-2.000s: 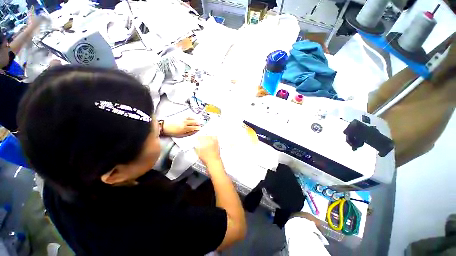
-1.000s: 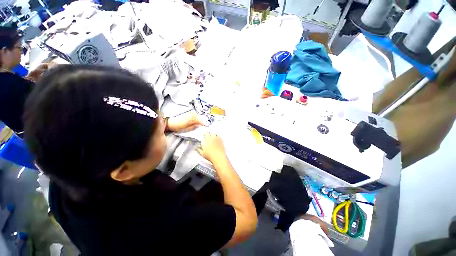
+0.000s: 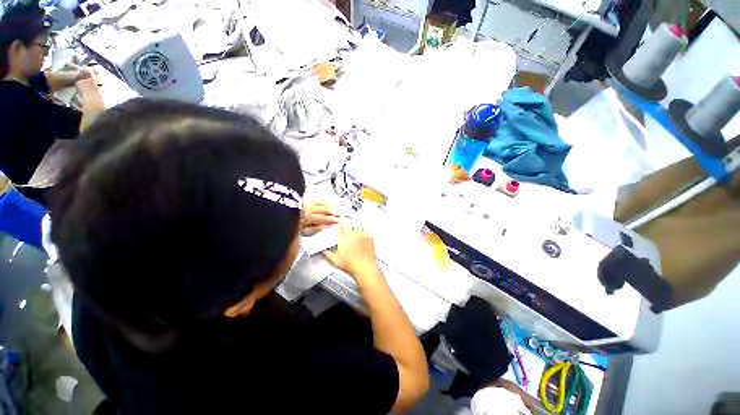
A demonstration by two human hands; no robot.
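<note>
Neither of my hands can be made out. In front of me, another person in a black top (image 3: pixel 243 357) bends over a white sewing machine (image 3: pixel 527 243) with a black front panel. That person's two hands (image 3: pixel 353 243) rest on a light grey fabric piece (image 3: pixel 320 241) near the needle end. The head hides part of the fabric, and glare washes out the rest. A white piece (image 3: pixel 496 401) is cut off by the bottom edge; what holds it cannot be told.
A black cloth (image 3: pixel 475 336) hangs below the machine. A blue bottle (image 3: pixel 475 134), teal cloth (image 3: pixel 529 136) and small spools (image 3: pixel 485 176) lie behind it. Thread cones (image 3: pixel 656 55) stand right. Yellow and green loops (image 3: pixel 556 387) lie lower right. Another person (image 3: pixel 32 113) sits left by a neighbouring machine (image 3: pixel 154 66).
The view has shifted, so the bent person and machine sit further right and the white piece lower. The person's hands stay close together at the fabric. The neighbouring person shows more fully.
</note>
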